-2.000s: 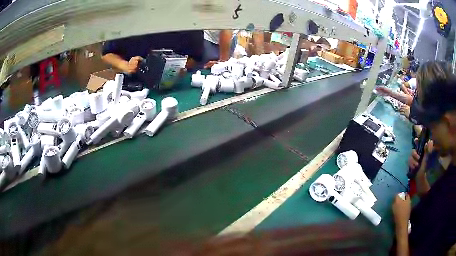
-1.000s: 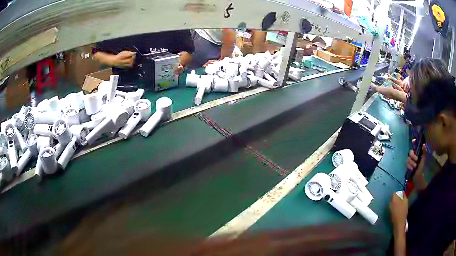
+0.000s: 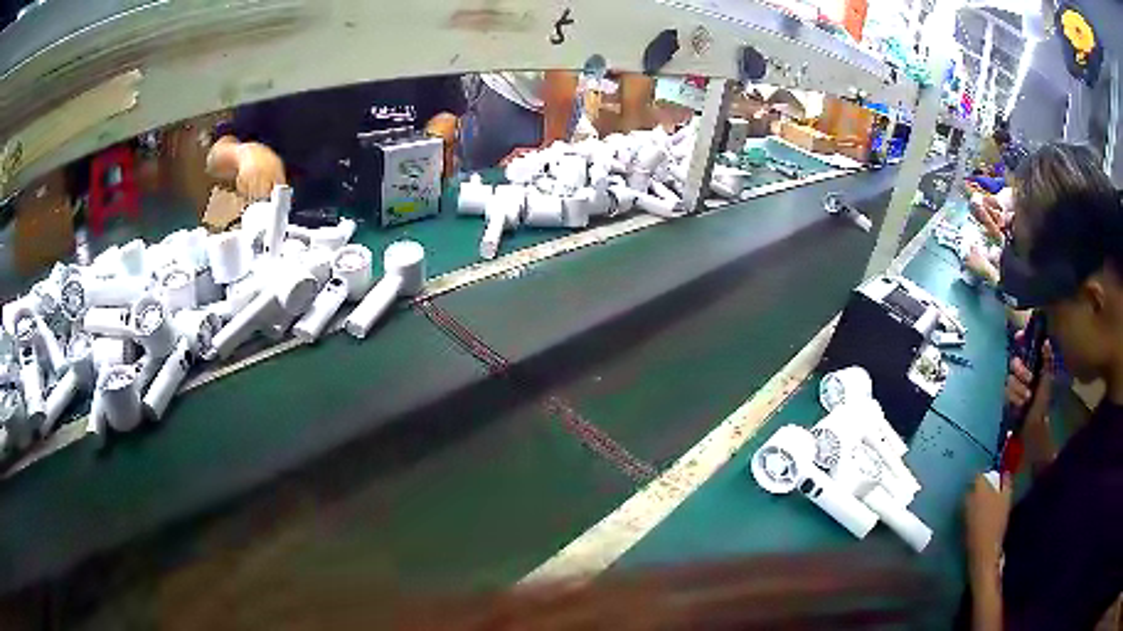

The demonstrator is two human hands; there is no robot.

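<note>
Neither of my hands shows in the picture; a brown-red blur along the bottom edge cannot be made out. Nearest in front of me is the dark green conveyor belt (image 3: pixel 493 407), with a reddish mark across it. A small group of white handheld fans (image 3: pixel 842 503) lies on the right bench. A large heap of white fans (image 3: pixel 148 308) lies across the belt at the left. A second heap (image 3: pixel 591 179) lies farther back. A single fan (image 3: pixel 847 210) lies on the far part of the belt.
A black box (image 3: pixel 881 351) with small parts stands on the right bench. A worker (image 3: pixel 1071 407) at the right holds a dark upright tool with a red tip. Across the belt, a metal-fronted box (image 3: pixel 410 179) stands near another person's hand (image 3: pixel 246 166). A pale beam (image 3: pixel 431 43) crosses overhead.
The belt mark has moved left and nearer. The lone fan on the far belt has shifted slightly left. The opposite worker's hand has moved left, over the carton by the heap.
</note>
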